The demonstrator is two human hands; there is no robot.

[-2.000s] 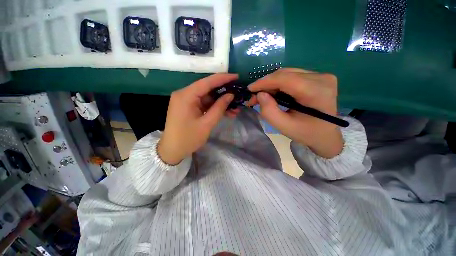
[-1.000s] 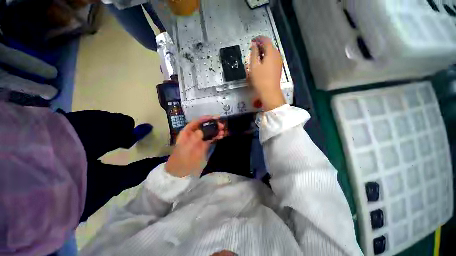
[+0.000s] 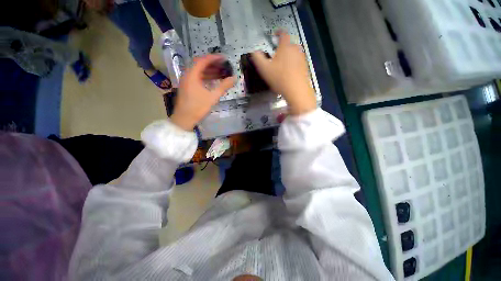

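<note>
My left hand (image 3: 200, 88) is over the left part of the perforated machine plate, blurred, holding a dark housing (image 3: 223, 69) between thumb and fingers. My right hand (image 3: 283, 68) is at the black press fixture (image 3: 254, 81) on the plate, its fingers over the fixture's upper edge. The right hand is blurred and partly covers the fixture. Whether it holds anything cannot be made out.
The orange-gold press head (image 3: 201, 6) is above the plate at the top. On the right are stacked white trays (image 3: 351, 66) and a foam tray (image 3: 379, 159) with three housings (image 3: 407, 240). Crumpled white tissue (image 3: 218, 148) lies below the machine front. A person's pink sleeve or garment (image 3: 41, 208) is at left.
My left hand has moved up from below the machine front to over the plate with the housing. My right hand has shifted left onto the fixture. Earlier still, both hands worked with housing and tweezers at the mat.
</note>
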